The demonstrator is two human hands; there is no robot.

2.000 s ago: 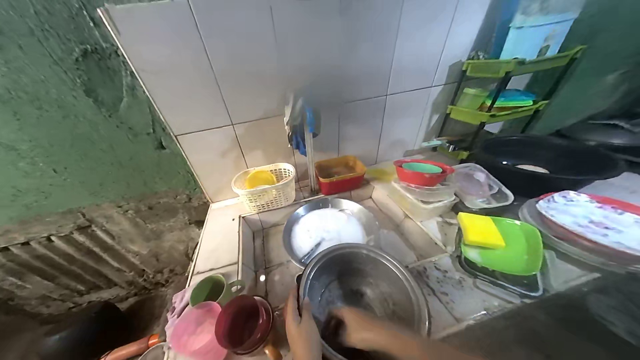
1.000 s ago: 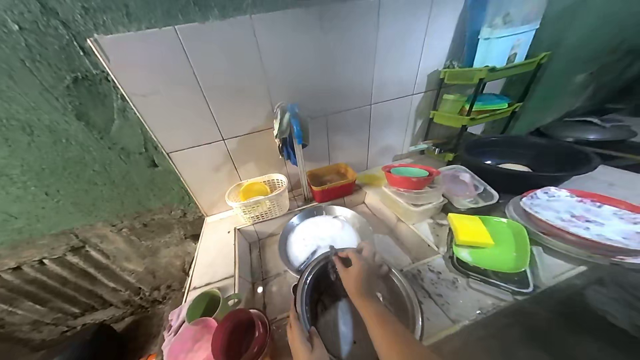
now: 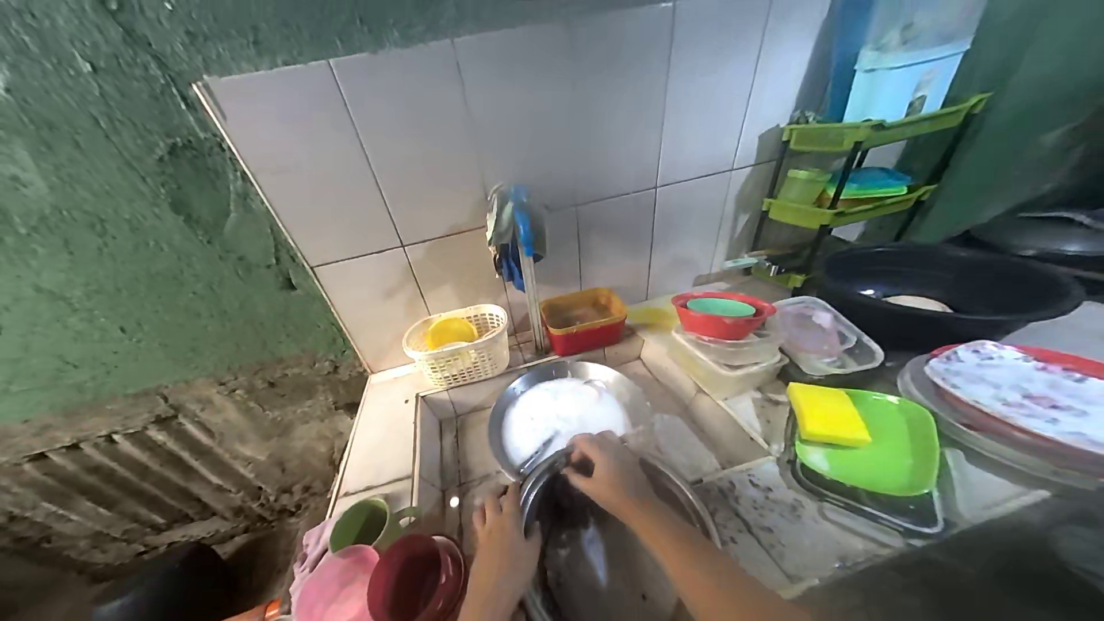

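Note:
A large metal pot (image 3: 604, 561) stands tilted in the tiled sink (image 3: 466, 448). My left hand (image 3: 502, 539) grips the pot's rim at its left side. At the far rim, my right hand (image 3: 604, 470) has its fingers bent over the edge; whether it pinches a scrubber or the rim itself cannot be told. Just behind the pot lies a metal basin (image 3: 634, 397) with white suds, and the handle of a utensil sticks out of the suds. A blue-topped faucet pipe (image 3: 530, 293) with cloths hung on it rises behind the basin.
Cups and a pink bowl (image 3: 336, 582) crowd the lower left. A cream basket (image 3: 466, 358) and a red container (image 3: 582, 332) line the back. On the right are stacked plastic containers (image 3: 733, 371), a yellow sponge (image 3: 828, 414) on a green plate (image 3: 897, 457), a black basin (image 3: 949, 323) and a floral tray (image 3: 1018, 388).
Two seconds ago my right hand was low inside the pot; it is now up at the far rim. The pot appears more tilted than it was then. My left hand stays at the pot's left side.

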